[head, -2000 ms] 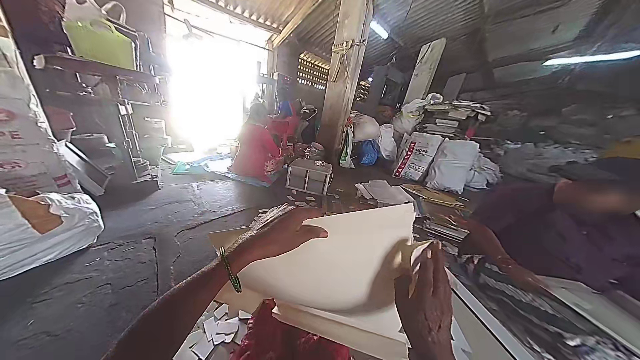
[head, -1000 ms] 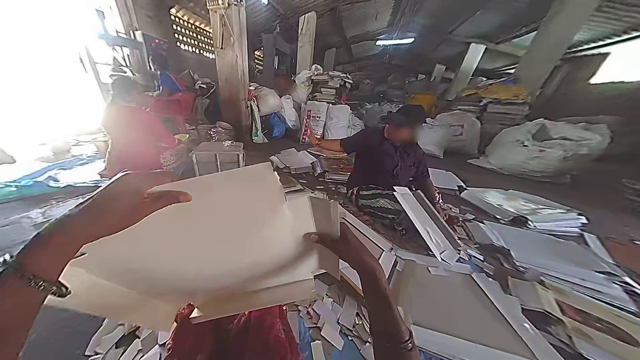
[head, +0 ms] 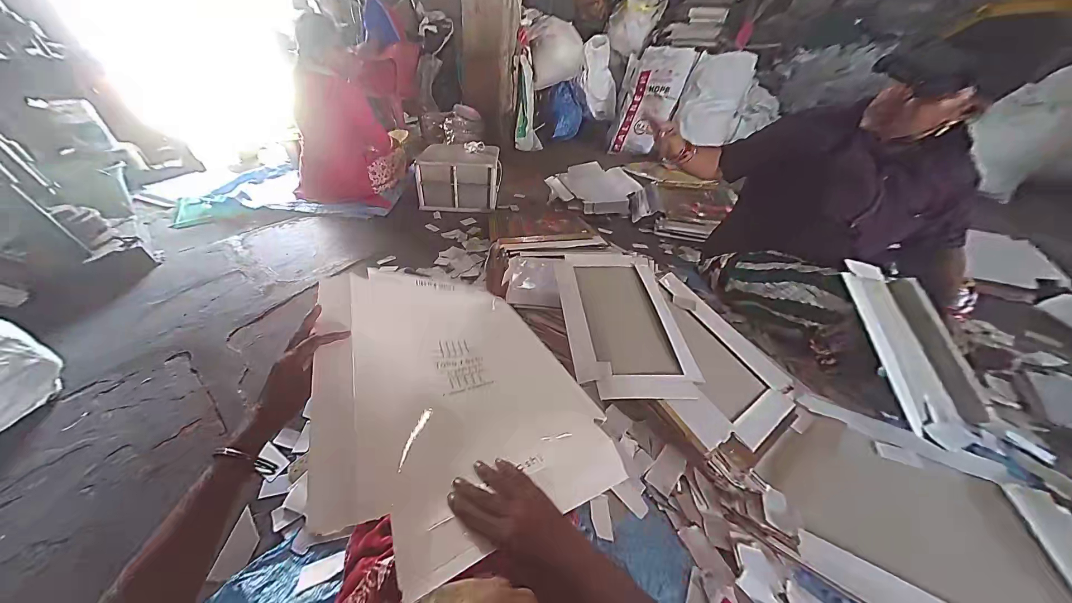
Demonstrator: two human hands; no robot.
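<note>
A large pale paper sheet (head: pixel 469 402), bearing some writing and marks, lies over another pale sheet (head: pixel 331 427) in front of me, partly above red cloth (head: pixel 368 557). At the left edge of the sheets is my left hand (head: pixel 297 360), its fingers spread against them; whether it grips them cannot be told. My right hand (head: pixel 507 511) rests on the lower part of the top sheet with its palm down. Just beyond the sheets stand grey boards with white paper borders (head: pixel 632 318).
Paper scraps (head: pixel 670 469) litter the floor around blue sheeting (head: pixel 636 544). A person in dark clothes (head: pixel 846 176) sits at the right, near more bordered boards (head: pixel 913 494). Another person in red (head: pixel 335 134) sits at the back left by a small box (head: pixel 458 177).
The pale sheets, held up between both hands before, now lie lower and flatter, with writing showing. My right hand has moved onto the top sheet. The view has swung about.
</note>
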